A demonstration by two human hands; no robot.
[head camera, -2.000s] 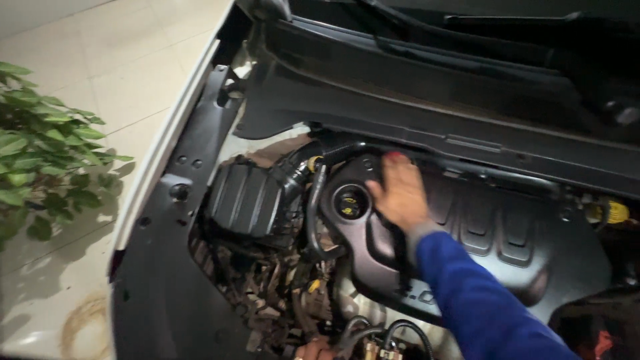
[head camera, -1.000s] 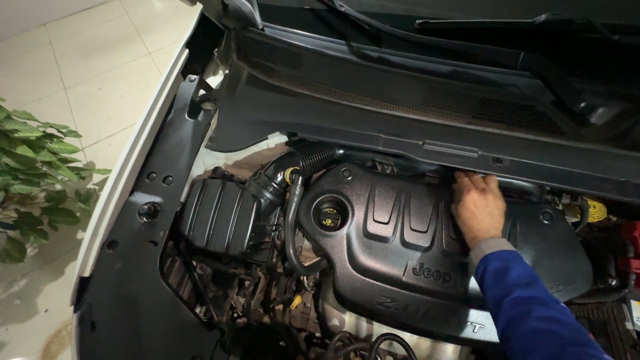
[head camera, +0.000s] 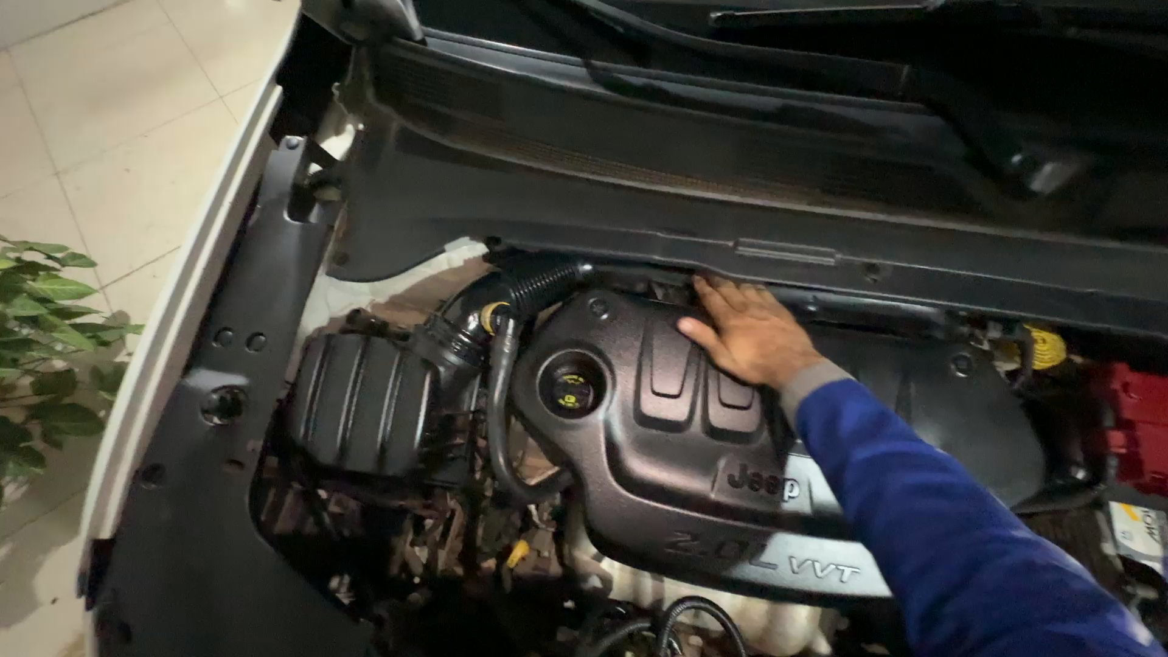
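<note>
My right hand, in a blue sleeve, lies palm down with fingers spread on the rear edge of the black plastic engine cover, which bears the Jeep name. Its fingertips reach the gap below the cowl panel. Nothing is held in it. Left of the hand, the oil filler cap with yellow markings sits in the cover's round recess. My left hand is out of view.
A ribbed air filter box with its intake hose stands left of the engine. The fender edge and a leafy plant lie further left. A red cover is at the right, and a wiper arm at the top.
My right hand has moved left along the cover's rear edge since one second ago, and its fingers have spread.
</note>
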